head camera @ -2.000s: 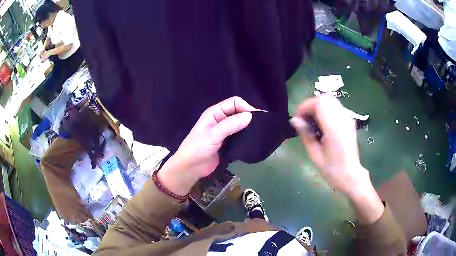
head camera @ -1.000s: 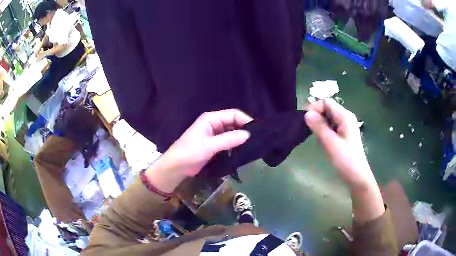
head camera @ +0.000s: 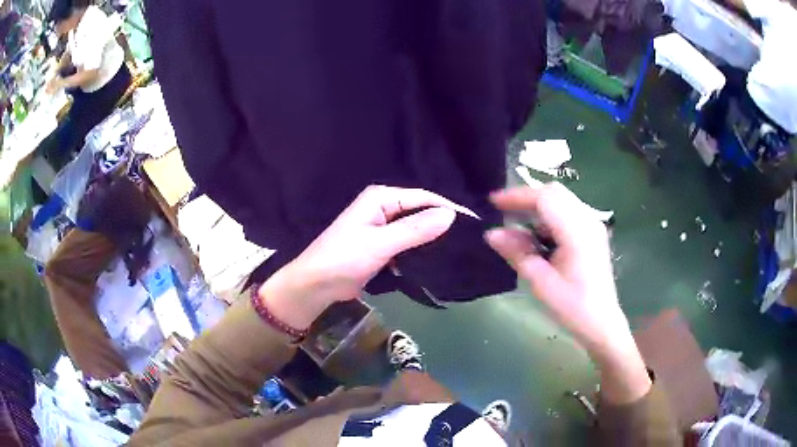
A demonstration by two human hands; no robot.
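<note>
A very dark purple garment (head camera: 349,96) hangs in front of me and fills the upper middle of the view. My left hand (head camera: 367,236) pinches the garment's lower edge between thumb and forefinger, and a thin pale pointed sliver shows past the fingertips. My right hand (head camera: 564,262) is just to the right of the hem, slightly blurred, with thumb and forefinger apart and the other fingers curled. A dark shape shows in its palm, too unclear to name. The hem hangs loose below my left hand.
A person in a white top (head camera: 92,52) sits at a bench at the upper left. A basket of cloth and papers (head camera: 144,306) stands at the left, an open carton (head camera: 341,336) below the garment. A blue crate (head camera: 603,100) is at the upper right. Scraps lie on the green floor (head camera: 673,262).
My right hand has let go of the hem edge and its fingers have opened. The hem has dropped from its stretched position. My left hand now pinches the edge with fingertips closed.
</note>
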